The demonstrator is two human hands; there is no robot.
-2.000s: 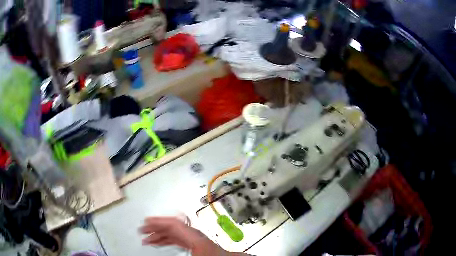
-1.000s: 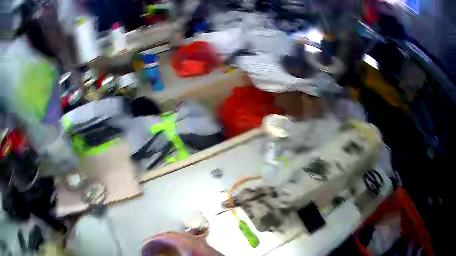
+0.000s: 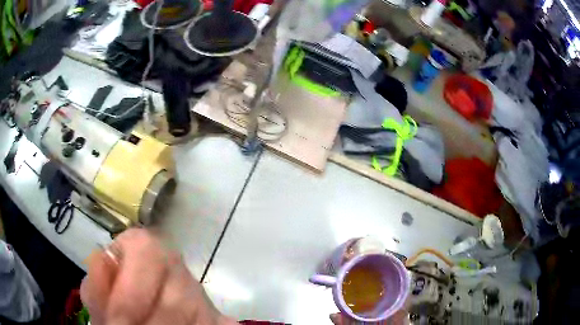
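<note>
A lilac flask cup [image 3: 375, 285] with amber drink inside is near the bottom edge, its side handle pointing left. My right hand [image 3: 397, 318] is mostly cut off by the bottom edge; bits of its skin show at the cup's underside. Directly behind the cup is a lilac thing with a pale top, perhaps the flask [image 3: 343, 251], mostly hidden. My left hand [image 3: 143, 279] is at the lower left, fingers curled, blurred, in front of the yellow machine end. A small shiny spot shows at its fingers; I cannot tell whether it holds anything.
A neighbouring sewing machine [image 3: 130, 178] lies at the left, with black-handled scissors [image 3: 61, 214] beside it. The other machine [image 3: 439, 292] is right of the cup. A wooden board [image 3: 311, 136] and neon-tied fabric bundles [image 3: 423, 149] are at the back. Thread cone discs [image 3: 221, 33] are above.
The view has swung left, bringing the neighbouring machine in and shifting the near machine to the lower right. The cup's amber drink now shows clearly. My left hand has come into view.
</note>
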